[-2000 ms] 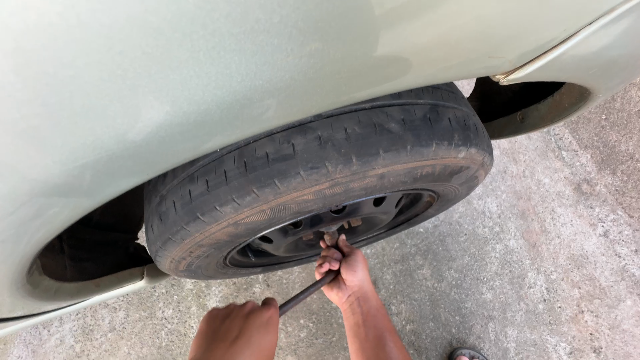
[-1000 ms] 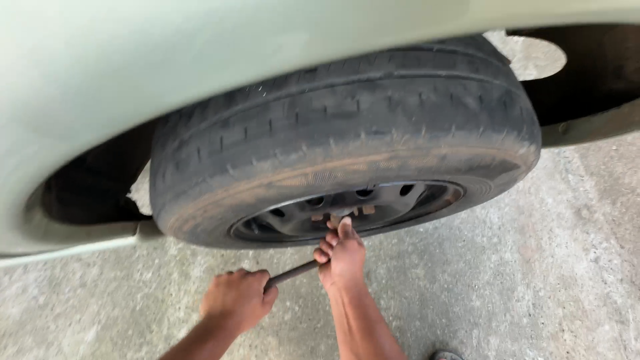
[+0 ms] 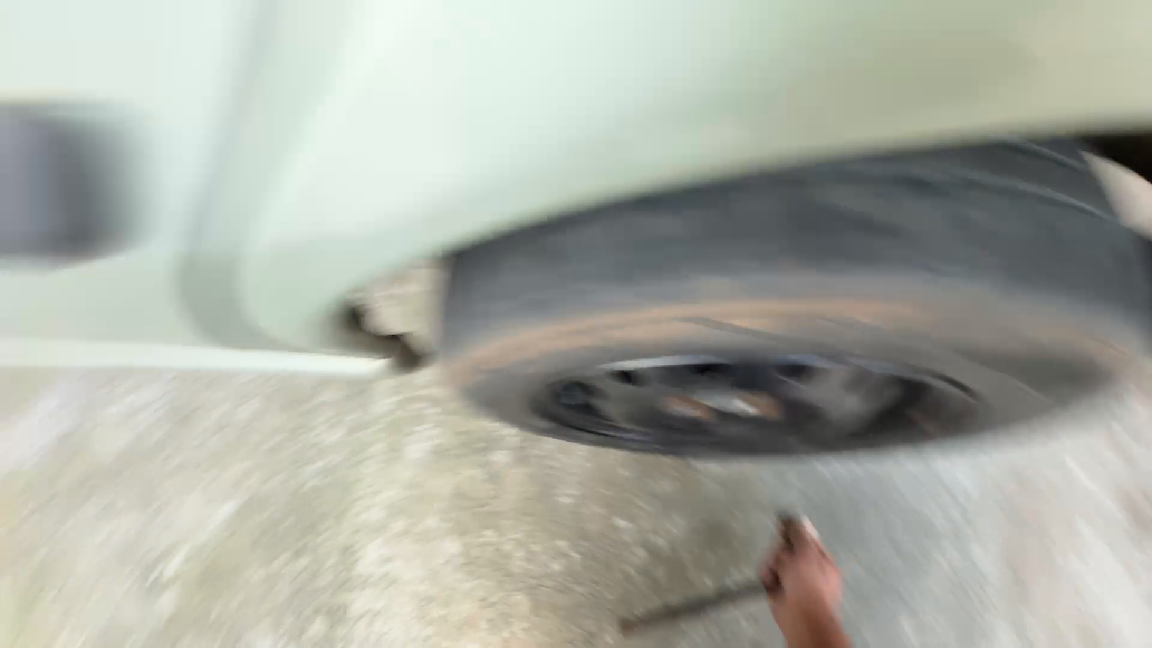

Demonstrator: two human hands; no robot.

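Observation:
My right hand [image 3: 804, 576] is low in the view, below the wheel and apart from it, shut on the head end of a lug wrench [image 3: 693, 605]. The wrench's dark bar points down to the left, its far end free. Above stands a car wheel with a worn black tire [image 3: 774, 234] and a dark steel rim [image 3: 855, 405]. Rust-brown parts [image 3: 720, 405] show at the rim's middle, blurred. My left hand is not in the frame.
The car's pale green body [image 3: 558, 108] overhangs the tire. A dark blurred patch [image 3: 54, 180] lies on the body at the left. Rough concrete ground [image 3: 315, 504] spreads below the wheel.
My right hand has drawn back from the wheel's middle with the wrench. My left hand, earlier on the bar, has let go and left the frame. The view has swung left.

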